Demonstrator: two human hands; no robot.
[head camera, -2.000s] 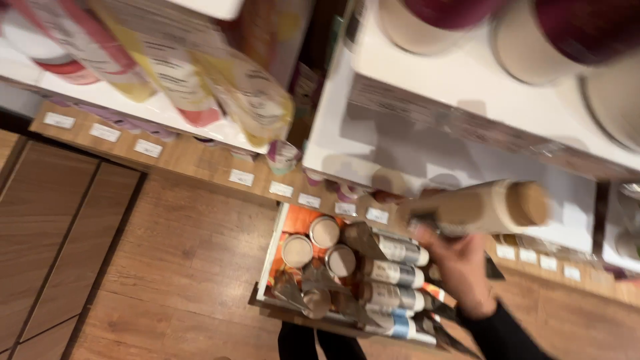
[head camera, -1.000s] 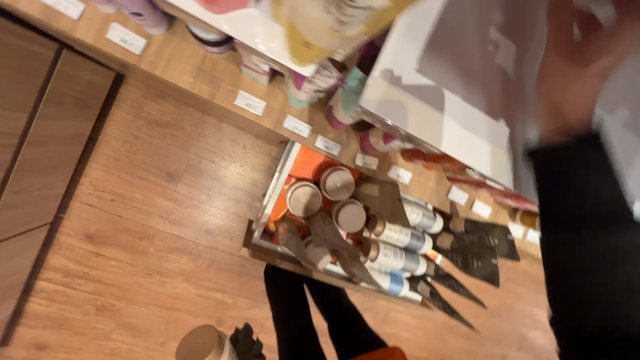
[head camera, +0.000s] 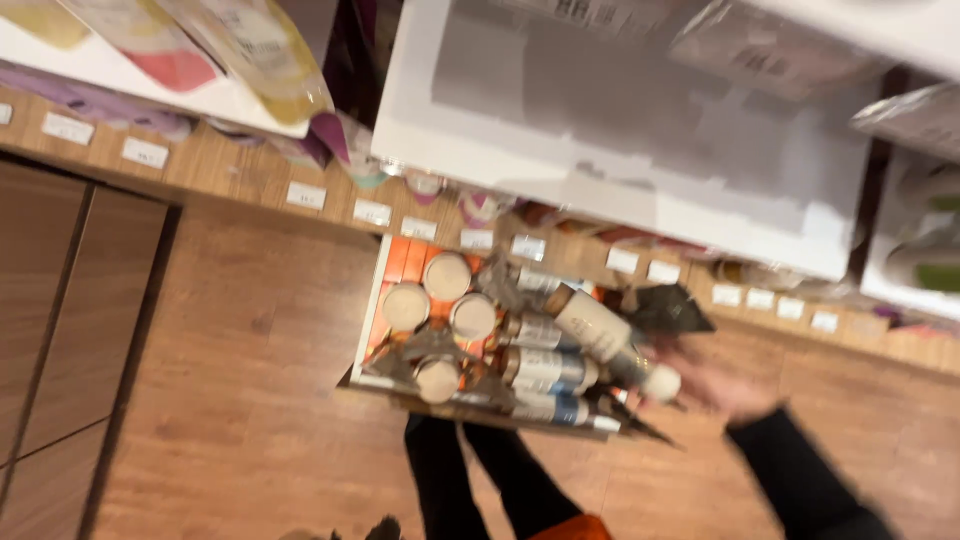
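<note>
My right hand (head camera: 709, 386), blurred, reaches in from the lower right in a black sleeve. Its fingers are at the pale end of a white labelled cylindrical container (head camera: 592, 324), which lies aslant over the others; whether they grip it is not clear. Below it, an open box (head camera: 381, 281) with an orange inside holds several upright containers with round pale tops (head camera: 448, 276) at the left. Several labelled cylinders (head camera: 551, 367) lie side by side at the right, with dark, crinkled wrapping (head camera: 667, 307) beyond them. My left hand is out of view.
Above the box runs a wooden shelf edge (head camera: 247, 184) with price tags. A white display shelf (head camera: 600, 172) and hanging yellow pouches (head camera: 277, 67) are higher up. Brown cabinet panels (head camera: 52, 300) stand left. Black-trousered legs (head camera: 487, 480) are below the box, on a wooden floor (head camera: 247, 360).
My right hand has come down from the upper right, by the white shelf, to the box. A white container now lies aslant over the cylinders there.
</note>
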